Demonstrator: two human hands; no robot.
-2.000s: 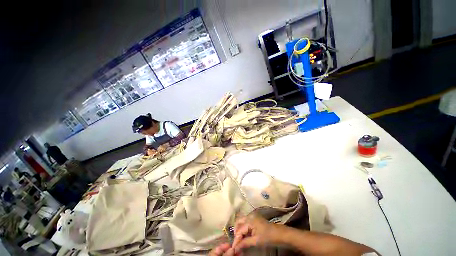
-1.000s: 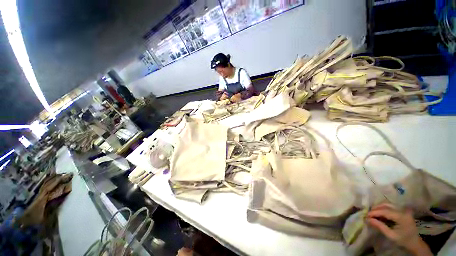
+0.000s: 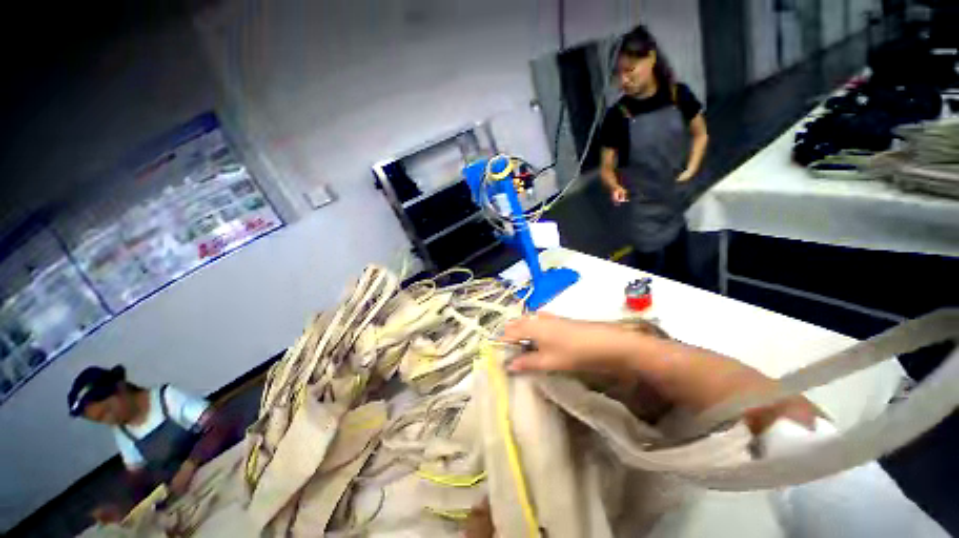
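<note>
A beige tote bag is held up close in front of me, with a bright yellow strip running down its side. A wide beige strap loops out to the right, in front of my forearm. My right hand reaches in from the right and grips the bag's top edge between thumb and fingers. A small dark spot shows at the fingertips; I cannot tell what it is. Of my left hand only a small patch shows at the bottom edge; its fingers and hold are hidden.
A pile of beige bags lies left and behind. A blue stand and a red container stand on the white table. One person sits at far left; another stands behind. A second table is at right.
The view has swung right. The bag is raised from the table, its strap now swinging wide at right. My right hand has moved onto the bag's top edge. A standing person has come into view.
</note>
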